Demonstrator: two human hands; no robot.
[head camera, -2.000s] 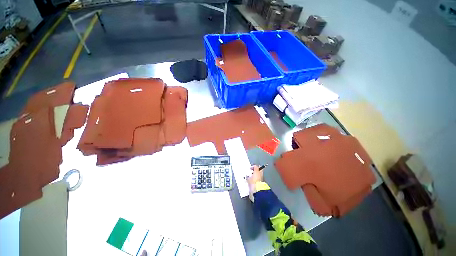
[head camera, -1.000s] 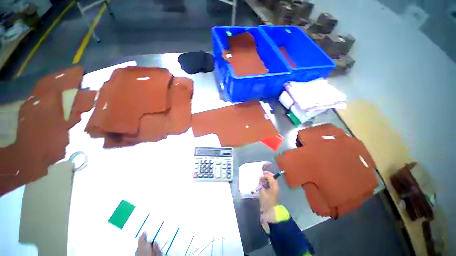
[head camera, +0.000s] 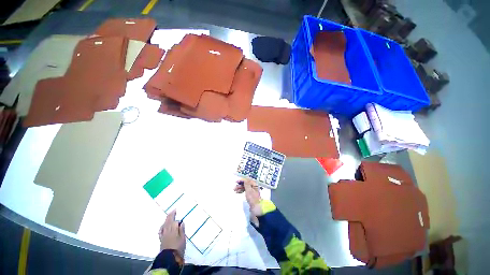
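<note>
My left hand (head camera: 173, 235) rests with fingers spread on a white ticket sheet (head camera: 207, 233) with blue ruled lines and a green block at its upper left end. My right hand (head camera: 250, 194) is at the lower left edge of the grey calculator (head camera: 261, 165), fingers bent; whether it holds a pen is too small and blurred to tell. The calculator lies tilted on the white-covered table (head camera: 134, 209).
Rust-brown panel stacks lie at the left (head camera: 99, 67), back centre (head camera: 201, 70) and right (head camera: 381, 212). A flat brown panel (head camera: 295, 131) lies behind the calculator. Blue crates (head camera: 336, 94), papers (head camera: 395, 129), black pieces (head camera: 271, 49), a tan board (head camera: 80, 166) and tape roll (head camera: 130, 114) surround the work.
The view has swung left. My right hand has left the small white paper and moved to the calculator. The pen seen in it before no longer shows clearly. My left hand remains on the ticket sheet.
</note>
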